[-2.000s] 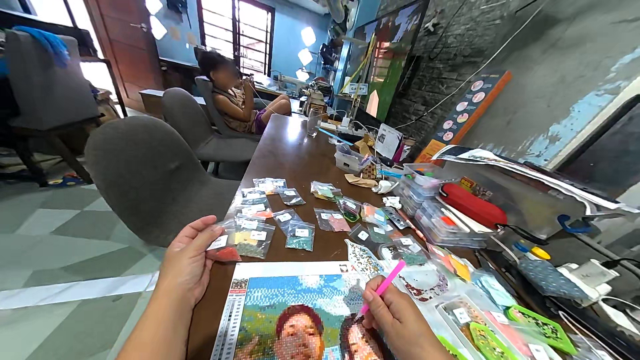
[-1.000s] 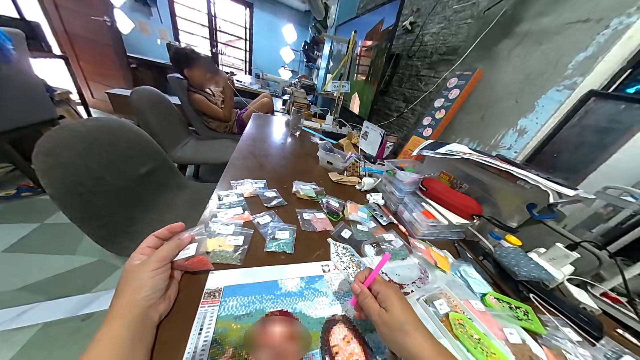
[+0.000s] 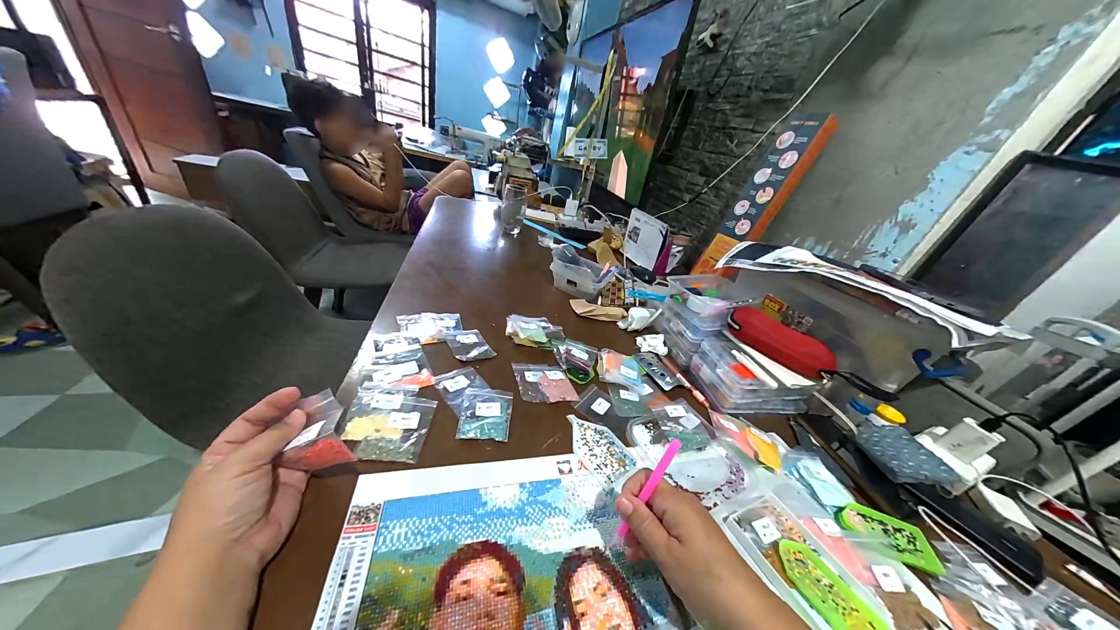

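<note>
My left hand (image 3: 254, 481) holds a small zip bag of red beads (image 3: 319, 446) between thumb and fingers, at the table's left edge. My right hand (image 3: 669, 525) grips a pink applicator pen (image 3: 649, 486), its lower end over the diamond painting canvas (image 3: 490, 516) with two pictured heads. Just beyond the canvas lie small labelled bags, among them one of teal beads (image 3: 484, 417) and one of yellow and green beads (image 3: 385, 429). A white tray of mixed beads (image 3: 602, 451) touches the canvas's upper edge. Green bead trays (image 3: 891, 535) lie right of my right hand.
Stacked clear plastic boxes (image 3: 744, 381) and a red case (image 3: 781, 343) stand at the right. Beyond them are a clear bin (image 3: 577, 273) and a drinking glass (image 3: 514, 210). Cables and a power strip (image 3: 971, 516) run along the right. A person (image 3: 372, 175) sits on a chair at the far left.
The view has shifted somewhat. My left hand keeps hold of the red bead bag, and my right hand still holds the pink pen over the canvas.
</note>
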